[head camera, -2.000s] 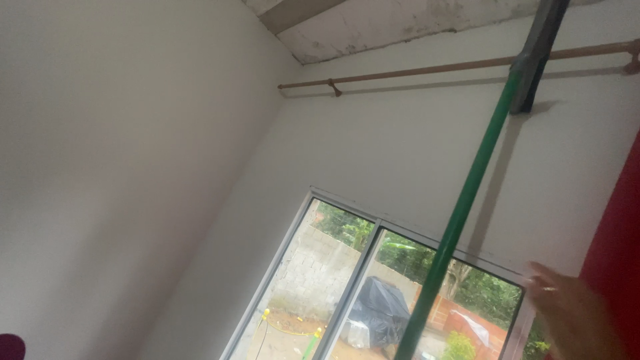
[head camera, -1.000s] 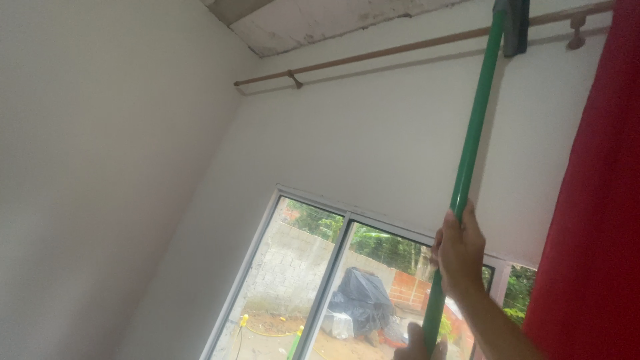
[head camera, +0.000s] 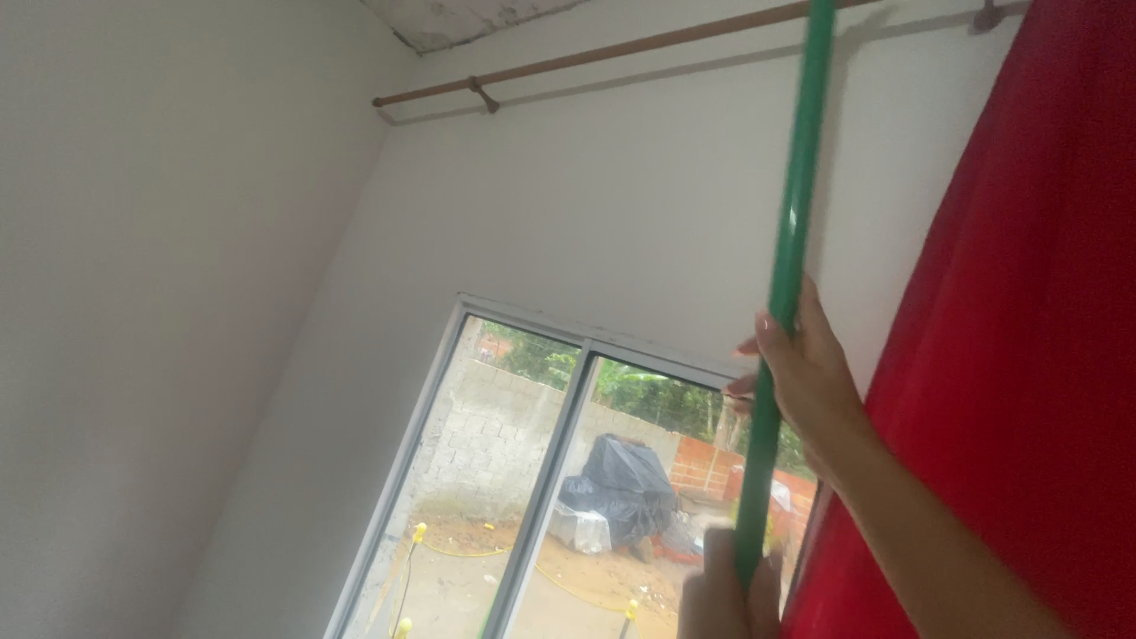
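Note:
A green pole (head camera: 792, 222) rises steeply in front of the wall and window, its top end beyond the upper edge of the view. My right hand (head camera: 803, 377) is closed around its middle, the fingers reaching past its left side. Lower down, my left hand (head camera: 732, 586) grips the pole near its bottom end, blurred and cut off by the lower edge. The pole crosses in front of a brown curtain rod (head camera: 621, 55), which is held off the white wall by brackets (head camera: 485, 95).
A red curtain (head camera: 1021, 355) hangs at the right, behind my right forearm. The sliding window (head camera: 581, 355) has a pale metal frame. Outside it are a block wall (head camera: 488, 426), a dark plastic cover (head camera: 621, 484) and a yellow hose. A plain wall (head camera: 160, 266) stands at the left.
Two seconds ago one blurred hand was off the pole at the right; now both hands hold it. The dark head at the pole's top has left the view, and more red curtain shows.

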